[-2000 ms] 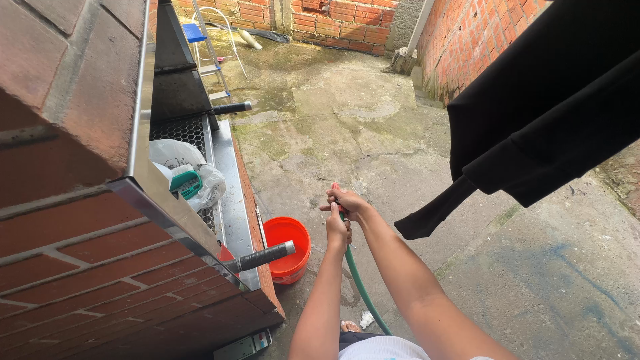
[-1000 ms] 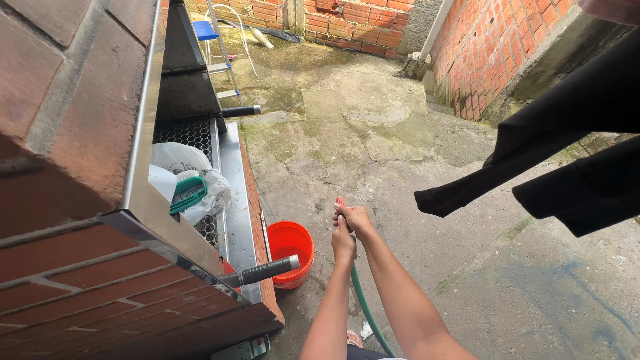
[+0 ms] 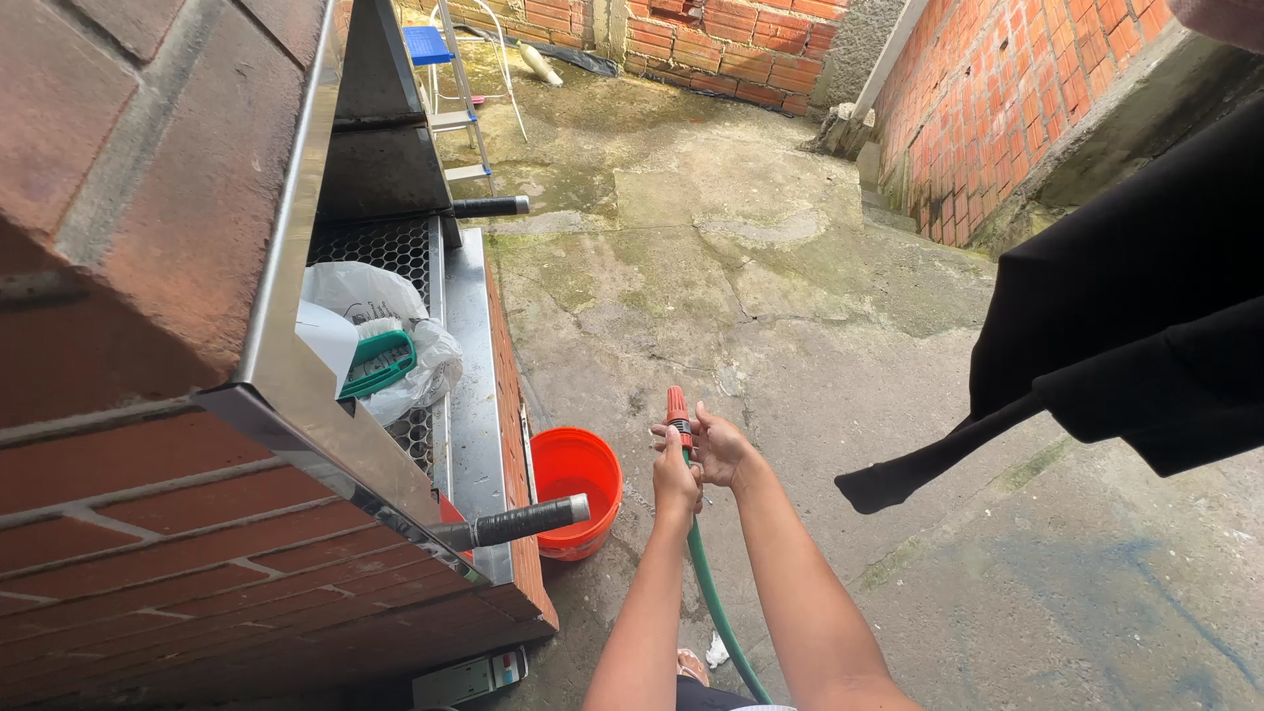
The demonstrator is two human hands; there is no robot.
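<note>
A green garden hose (image 3: pixel 713 602) rises from near my foot to a red hose nozzle (image 3: pixel 677 410) that points away from me. My left hand (image 3: pixel 675 484) is wrapped around the hose just below the nozzle. Beside it, on the right, my right hand (image 3: pixel 723 449) has its fingers apart, palm turned toward the nozzle; whether its fingertips touch the hose cannot be told. To the left of my hands a red-orange plastic bucket (image 3: pixel 576 484) stands on the concrete floor, against the brick grill base. No water is visible at the nozzle tip.
A brick barbecue with a metal ledge (image 3: pixel 474 365) and black-wrapped handle (image 3: pixel 523 520) stands at left, holding a plastic bag (image 3: pixel 434 360) and green-handled brush (image 3: pixel 380 363). Black clothing (image 3: pixel 1116 296) hangs at right. A stepladder (image 3: pixel 464 118) stands farther back on cracked concrete (image 3: pixel 790 296).
My right hand has opened and come away from its clasp around the nozzle, while the left keeps its hold. The black clothing has swung about.
</note>
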